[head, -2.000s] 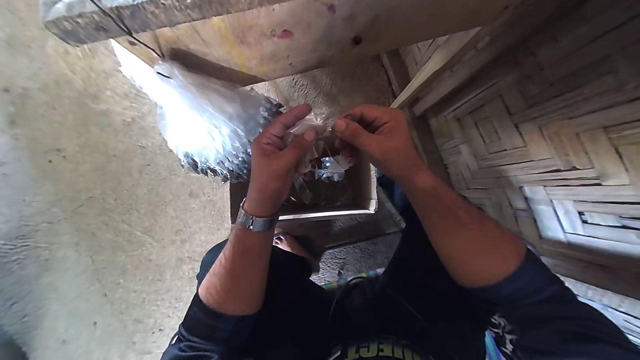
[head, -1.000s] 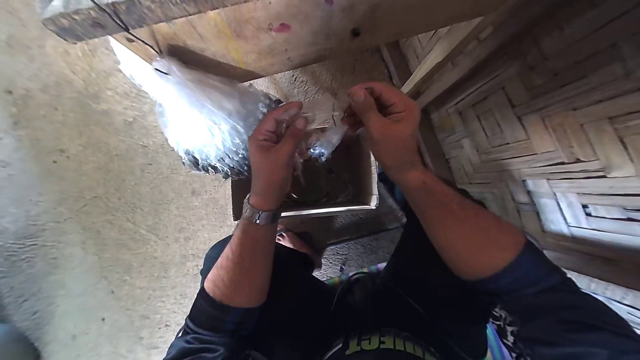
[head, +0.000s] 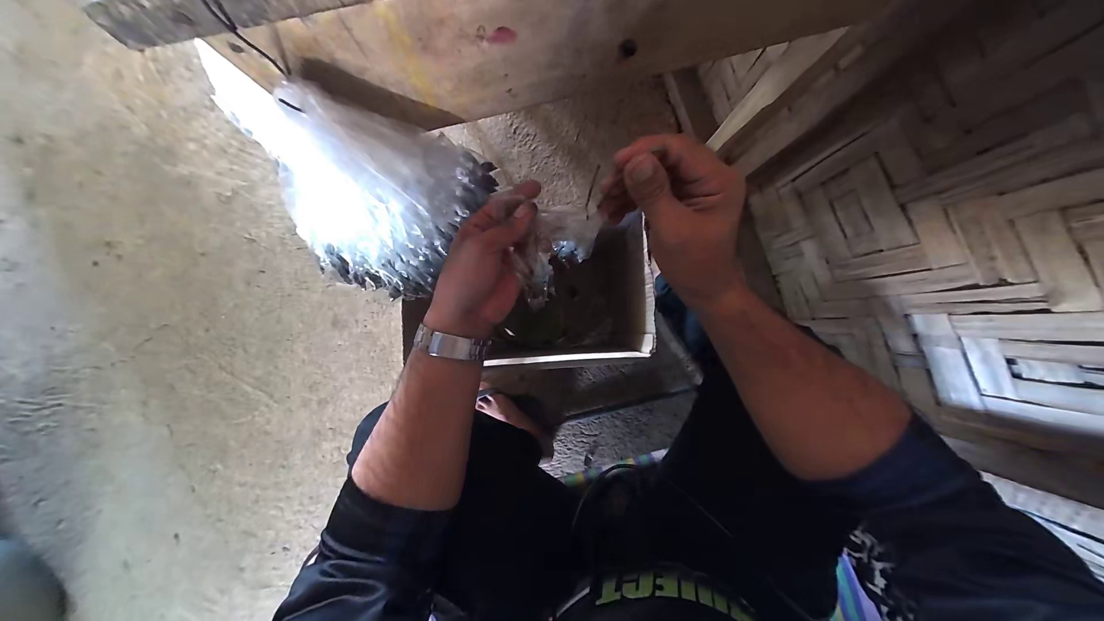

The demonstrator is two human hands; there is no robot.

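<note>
My left hand [head: 487,263], with a metal-band watch on its wrist, pinches small clear plastic bags [head: 536,263] above an open box. To the right and slightly higher is my right hand [head: 677,203], its thumb and fingers bent together; a thin dark strand [head: 592,190] stands beside its fingertips. Whether the fingers hold anything cannot be seen. A large bunch of clear plastic bags with dark contents [head: 379,198] hangs left of my left hand, under the wooden beam.
The open cardboard box [head: 649,302] sits below my hands. A wooden beam [head: 535,52] crosses the top, with a dark cord [head: 259,47] at its left. A woven bamboo wall [head: 931,241] stands at right; a bare foot [head: 509,412] is below the box.
My right hand has moved away from my left, up and to the right. One second ago the plastic stretched between both hands; now a gap shows beside my right fingertips.
</note>
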